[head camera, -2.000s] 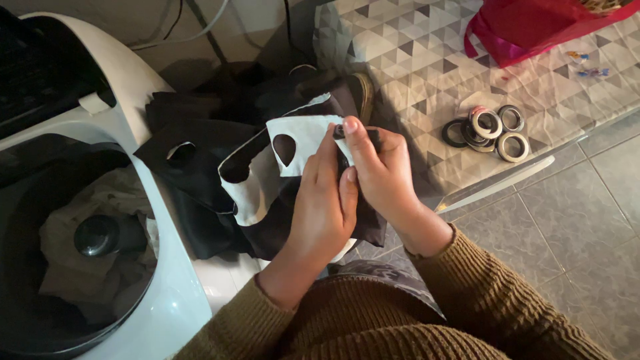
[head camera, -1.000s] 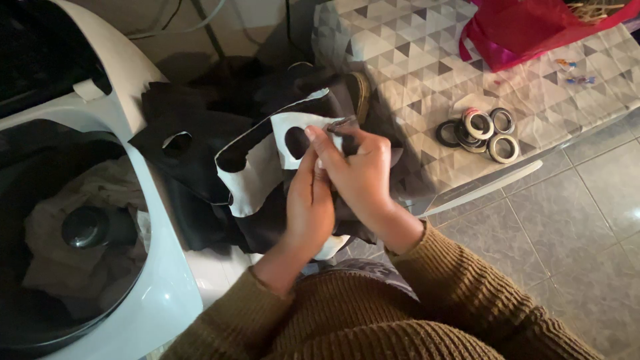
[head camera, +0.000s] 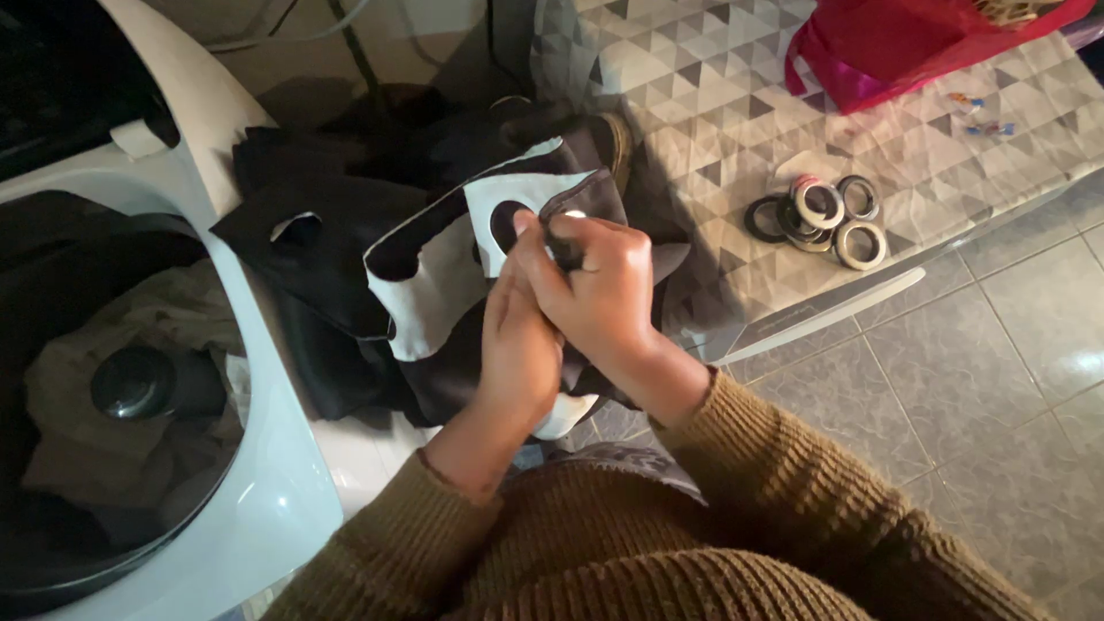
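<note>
Dark fabric with white backing strips (head camera: 440, 302) and round cut holes lies bunched in front of me, its top edge held up in both hands. My left hand (head camera: 522, 345) grips the cloth from below, fingers pointing up beside a hole. My right hand (head camera: 599, 276) is closed on the fabric edge just right of it, its fingers folded over a dark part and touching my left fingertips. What lies inside the fingers is hidden. Several grommet rings (head camera: 818, 207), silver and dark, rest in a small pile on the patterned cloth to the right.
An open top-loading washing machine (head camera: 289, 466) with laundry (head camera: 103, 431) inside stands at left. On the right, a triangle-patterned cover (head camera: 690, 112) holds a red bag (head camera: 897, 52) and small wrapped items (head camera: 990, 129). A pale handle (head camera: 828, 319) juts below its edge, over tiled floor (head camera: 1009, 371).
My right hand has closed its fingers further over the fabric edge and turned knuckles up. The hole it was beside is now partly covered by my fingers. The ring pile has not moved.
</note>
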